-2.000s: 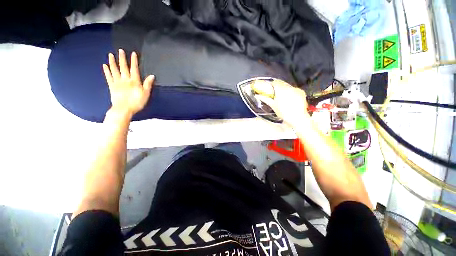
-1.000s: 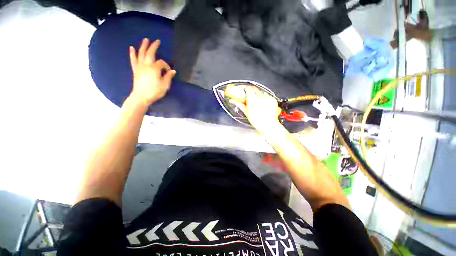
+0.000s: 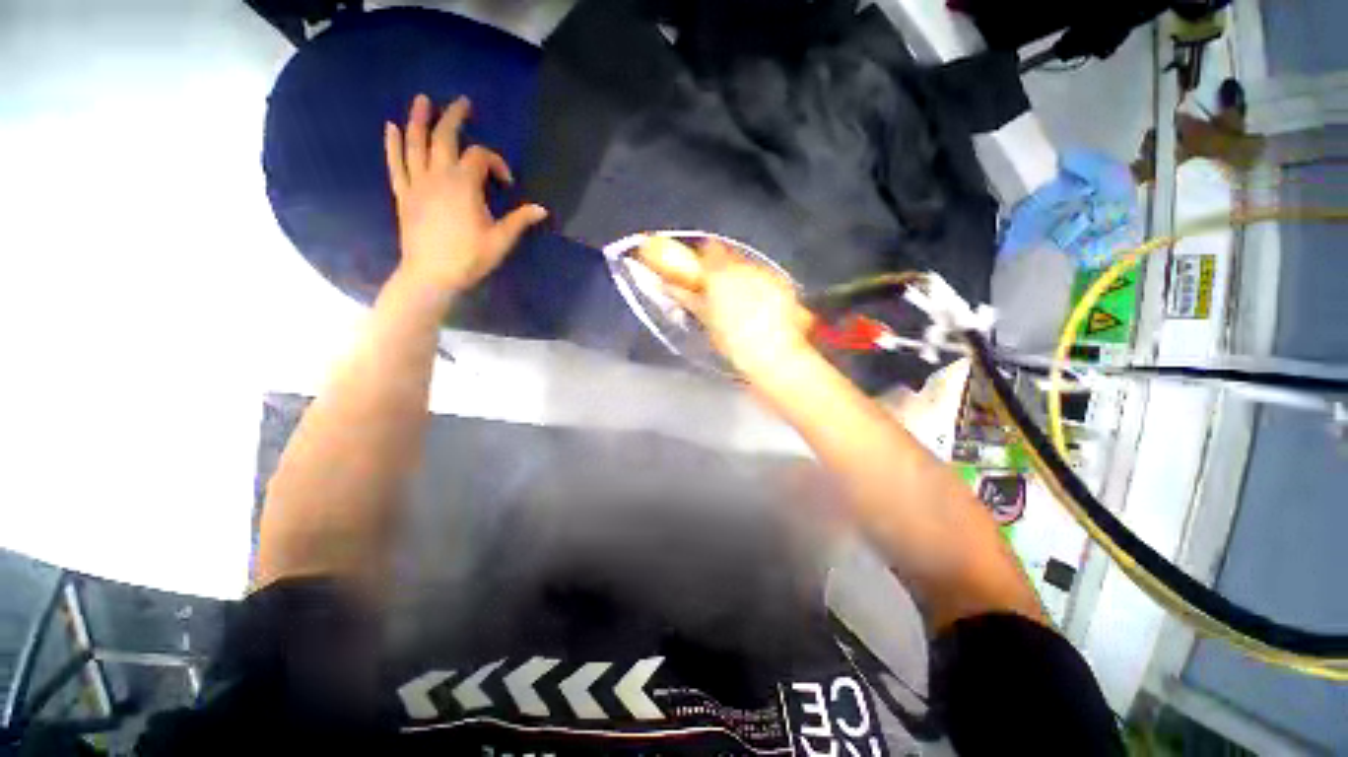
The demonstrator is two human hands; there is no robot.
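Observation:
A dark garment (image 3: pixel 769 163) lies over the navy padded pressing board (image 3: pixel 348 141), its left edge near the board's middle. The steam iron (image 3: pixel 651 293), a pointed plate with a pale rim, rests at the garment's near edge with its tip to the left. My right hand (image 3: pixel 739 303) is closed around its yellow-tan handle. My left hand (image 3: pixel 448 207) lies on the bare navy pad left of the garment, fingers apart, holding nothing that I can see. Whitish haze hangs over the garment and below the board.
A black steam hose (image 3: pixel 1094 518) and a yellow hose (image 3: pixel 1067 340) run from the iron's rear to the right. A light blue cloth (image 3: pixel 1072 215) lies at the back right, near a green warning sticker (image 3: pixel 1101 306). A metal frame (image 3: pixel 82 643) stands at the lower left.
Since two seconds ago the iron has moved left along the garment's near edge. My left hand has left the garment's edge and sits on the navy pad. The haze has thickened.

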